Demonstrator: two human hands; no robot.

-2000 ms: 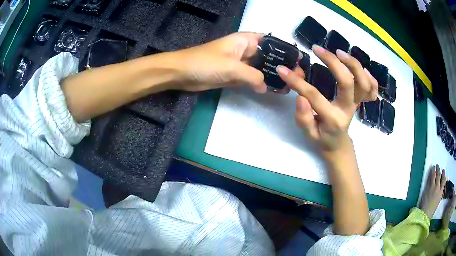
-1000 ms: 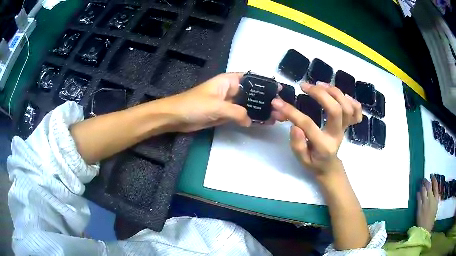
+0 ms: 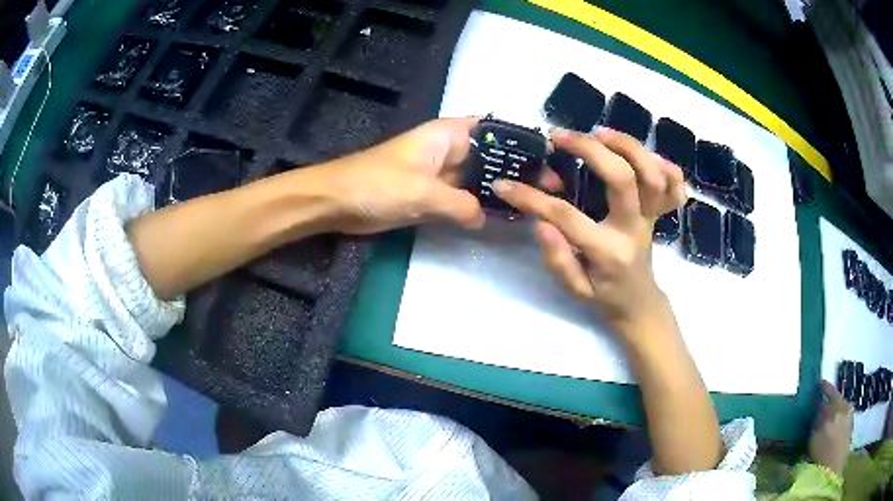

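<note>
My bare left hand [image 3: 426,181] holds a black smartwatch body [image 3: 506,157] by its edges, raised over the left part of the white foam sheet [image 3: 548,323]. Its screen is lit and shows two columns of small light text with a small coloured spot at the top. My right hand [image 3: 612,230] holds nothing; its index fingertip is on the lower part of the watch screen and its other fingers are apart. Several black watches [image 3: 676,147] with dark screens lie in two rows on the sheet, some partly hidden behind my right hand.
A black foam tray [image 3: 313,259] with square pockets is at the left, some holding film-wrapped watches [image 3: 137,147]. A white power strip [image 3: 29,64] is at the far left. A yellow rail [image 3: 676,73] runs behind the sheet. A person's hand [image 3: 832,428] is at the lower right beside more watches.
The watch screen has changed from a short text list to a two-column one. My right index finger has moved left from the watch's edge onto its screen. The view has shifted slightly.
</note>
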